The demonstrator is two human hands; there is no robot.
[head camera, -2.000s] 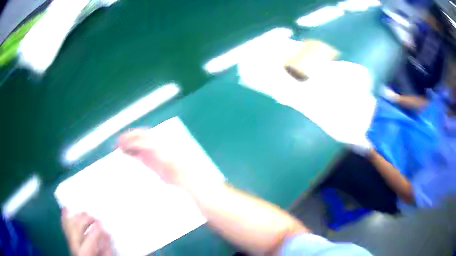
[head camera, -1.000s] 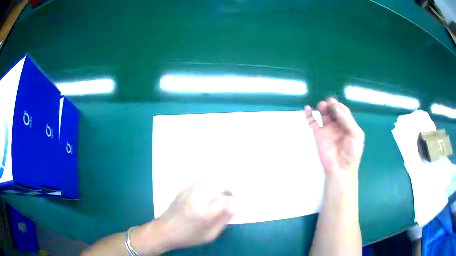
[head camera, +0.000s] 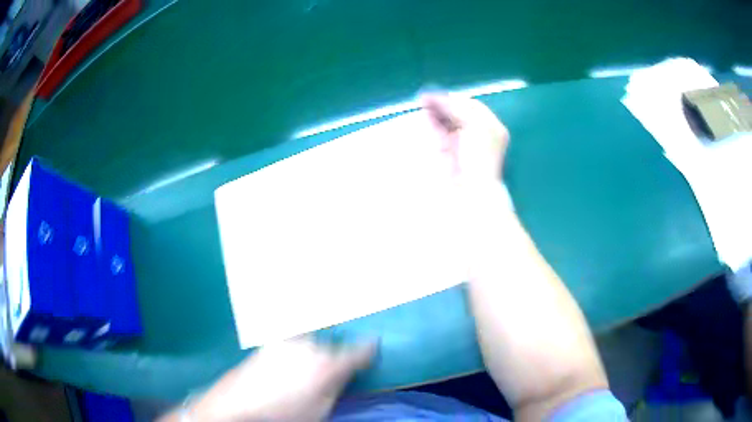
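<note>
A large blank white sheet [head camera: 346, 222] lies flat on the green bench in front of me, tilted up toward the right. My right hand [head camera: 470, 132] is over its far right corner with the fingers curled; its fingertips are blurred and I cannot tell if they hold anything. My left hand [head camera: 301, 371] is at the sheet's near edge, low in the view and blurred; its fingers point right, and I cannot tell if it holds something. Blue boxes [head camera: 78, 255] with small white ring logos stand together at the left.
White sheets [head camera: 701, 181] lie at the right with a brown cardboard piece [head camera: 719, 111] on them. A red tray [head camera: 82, 41] with dark items is at the far left. A coworker's hand [head camera: 740, 282] shows at the right edge. The bench's near edge curves below.
The view has shifted, and the sheet now appears tilted. My left hand has moved off the sheet's middle to its near edge. My right hand has moved to the sheet's far right corner.
</note>
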